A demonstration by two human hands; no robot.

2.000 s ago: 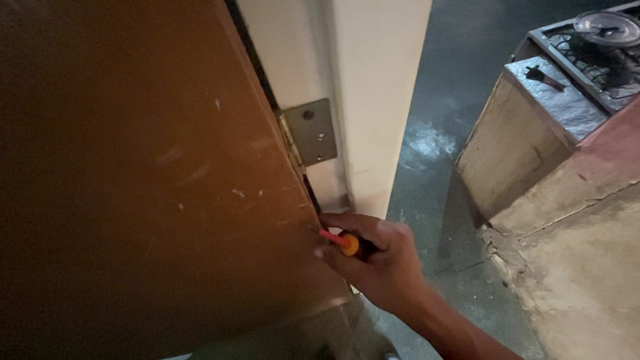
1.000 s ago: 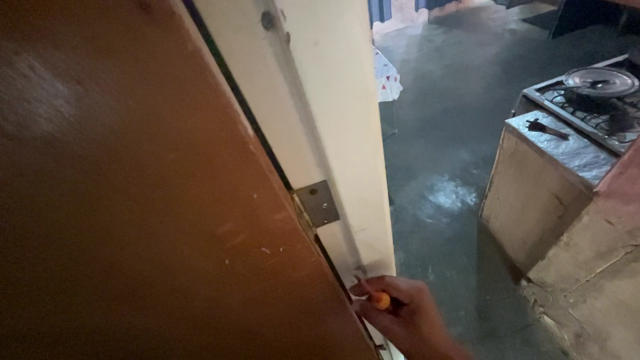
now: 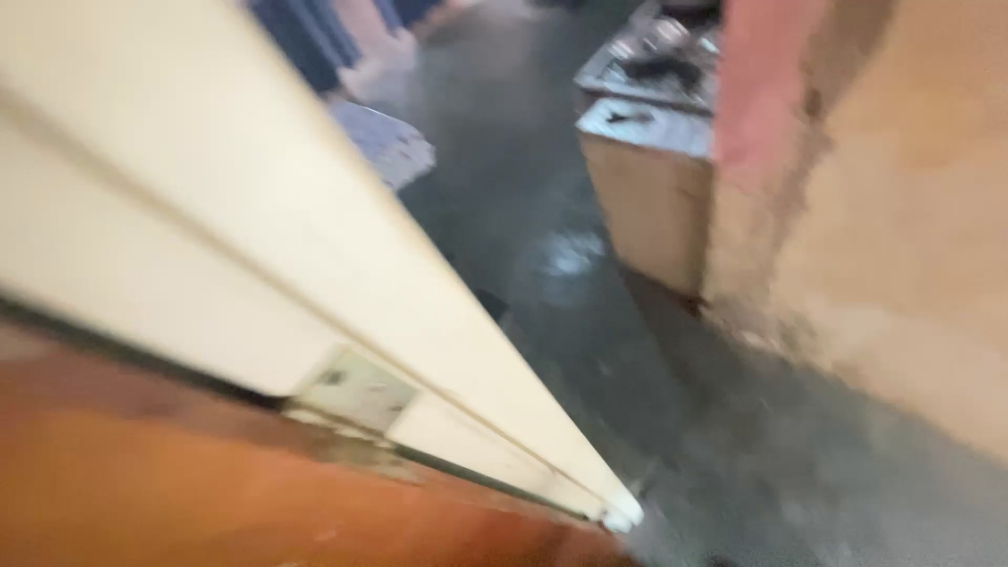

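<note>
Neither of my hands shows in the head view now, and the screwdriver is out of sight too. A metal hinge plate (image 3: pixel 358 391) lies against the cream door frame (image 3: pixel 315 205), beside the edge of the brown wooden door (image 3: pixel 197 480). Dark spots show on the plate, but blur hides whether they are screws or holes. The frame runs slantwise from the upper left to the lower middle, with a dark gap between it and the door.
A stove (image 3: pixel 654 63) stands beyond a block with a shiny covered top (image 3: pixel 642 126), next to a pink and tan wall (image 3: pixel 890 236). Dark grey floor (image 3: pixel 551 315) lies past the frame. A patterned cloth (image 3: pixel 386 146) and blue curtains (image 3: pixel 303 39) are at the upper left.
A hand with an orange-handled screwdriver, seen below the hinge in both earlier frames, is out of view. The view has swung and tilted strongly.
</note>
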